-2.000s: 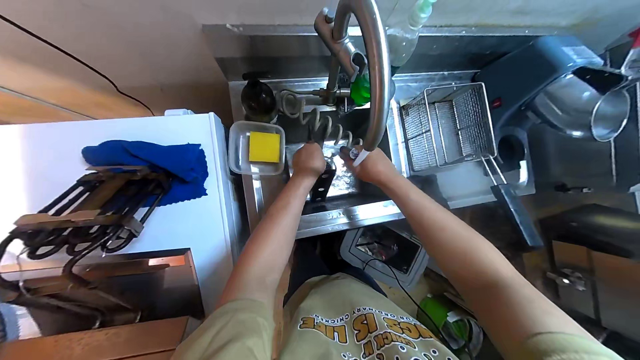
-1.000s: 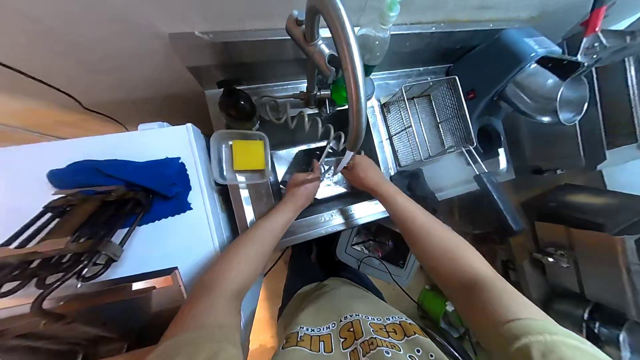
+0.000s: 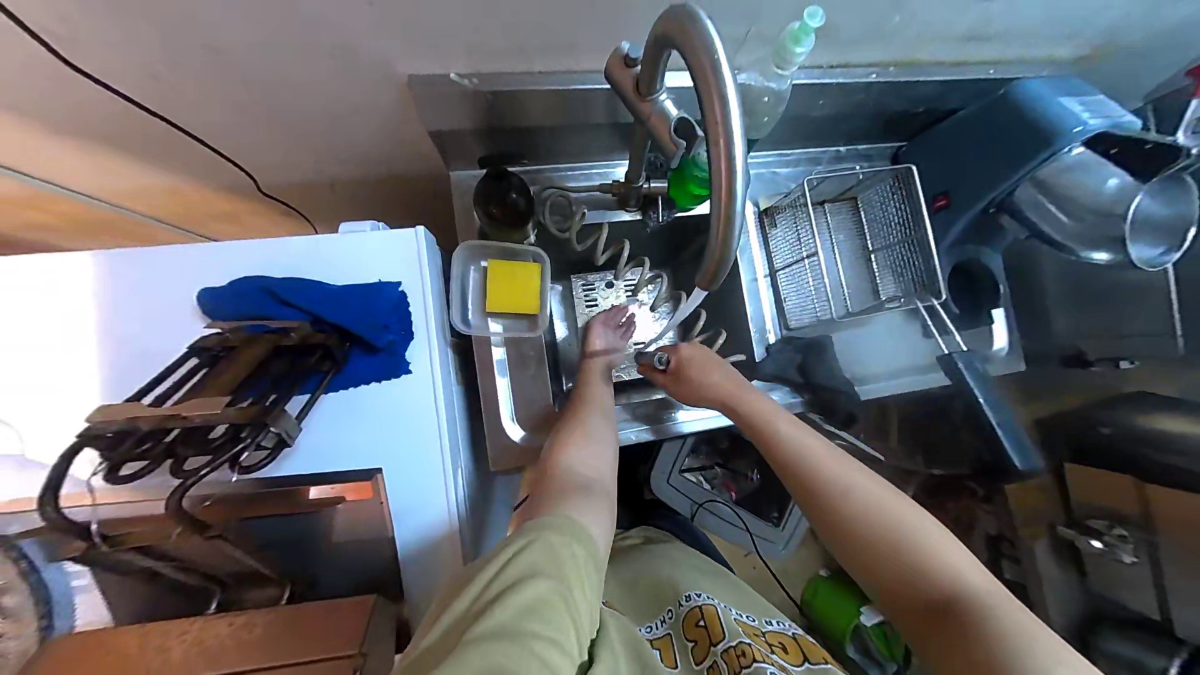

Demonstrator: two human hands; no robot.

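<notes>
Water runs from the spout of the tall metal faucet (image 3: 717, 187) into a steel sink. My right hand (image 3: 694, 375) is closed around a small dark and metal nozzle, with the stream falling just beside it. My left hand (image 3: 609, 336), palm up with its fingers loosely apart, holds nothing visible over a perforated metal plate (image 3: 595, 292) in the sink. A pale coiled hose (image 3: 614, 253) loops across the basin above the plate. To the left, a yellow sponge (image 3: 513, 287) lies in a clear plastic container (image 3: 469, 323) on the sink's edge.
At the right stand a wire fry basket (image 3: 848, 246) with a black handle and a blue-grey machine (image 3: 1008, 141) with a metal bowl. Bottles (image 3: 764, 98) stand behind the faucet. Left, dark heating elements (image 3: 225, 375) and a blue cloth (image 3: 309, 309) lie on a white surface. A bin is below.
A dark object seen at my left hand in the earlier frames no longer shows there. That hand has turned palm up, and the perforated plate shows more plainly.
</notes>
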